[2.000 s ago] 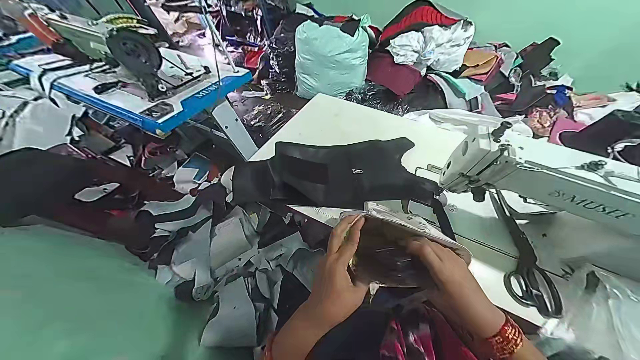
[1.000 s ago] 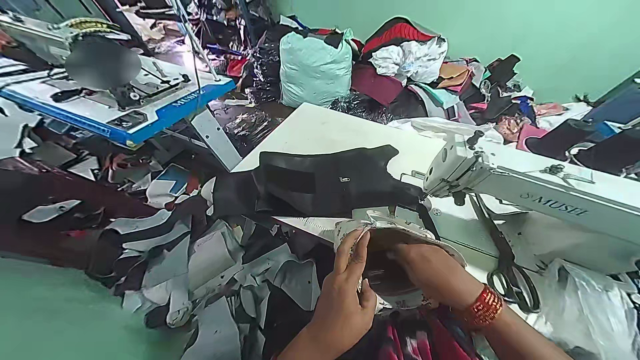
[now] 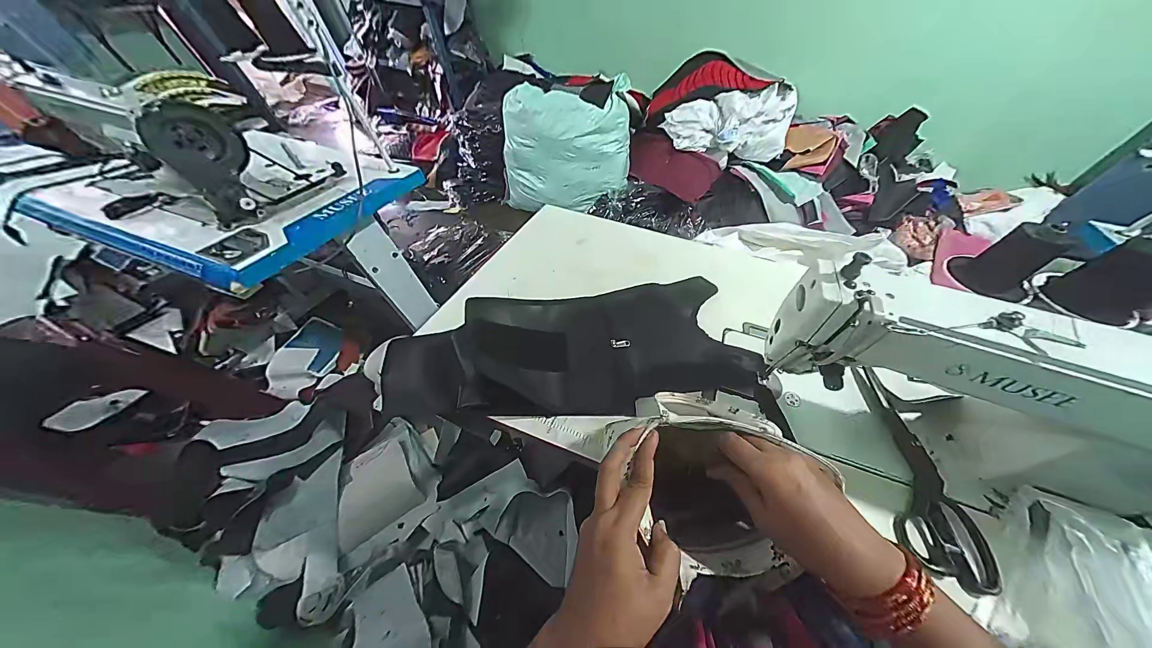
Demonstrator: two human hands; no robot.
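Observation:
My left hand (image 3: pixel 621 535) grips the left rim of a round, open container with pale walls and a dark inside (image 3: pixel 697 481), held at the table's near edge. Inside its mouth is my right hand (image 3: pixel 792 504), red bangles on the wrist; its fingertips are partly hidden, and whether they hold anything I cannot tell. Just beyond lies a black fabric piece (image 3: pixel 576 346) with a small light tag, spread over the white sewing table (image 3: pixel 576 252). Its right end reaches the needle area of a white sewing machine (image 3: pixel 972 351). Black-handled scissors (image 3: pixel 945 540) lie right of my right hand.
Fabric scraps (image 3: pixel 387 504) heap below the table at left. Another sewing machine (image 3: pixel 189 144) stands on a blue-edged table (image 3: pixel 306 238). A full pale green bag (image 3: pixel 567 144) and cloth piles line the wall. Clear plastic (image 3: pixel 1071 558) lies at the right edge.
The container has tipped so that its open mouth faces me more. My right hand has moved from its outer side into the mouth, while my left hand stays on the left rim.

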